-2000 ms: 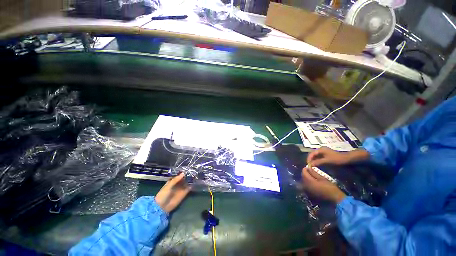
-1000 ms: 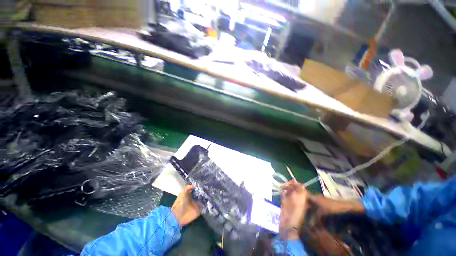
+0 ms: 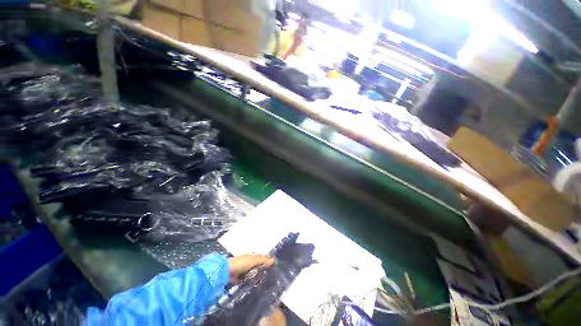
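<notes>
My left hand grips the end of a black plastic assembly in crinkled clear film. The assembly is tilted over the lower left of a white sheet, with its lower part running to the bottom edge. A small patch of skin, probably my right hand, shows below it; it is cut off and its grip cannot be seen. Thin wires lie at the sheet's lower edge.
A large pile of bagged black assemblies lies left, by blue bins at floor level. Printed sheets, a pale ring and white cord are at right. A raised shelf holds cardboard boxes; the fan is partly cut off.
The view has swung left. The black assembly, lifted over the sheet a second ago, is now further left and lower with my left hand on it. The neighbour's hands and sleeves have left view.
</notes>
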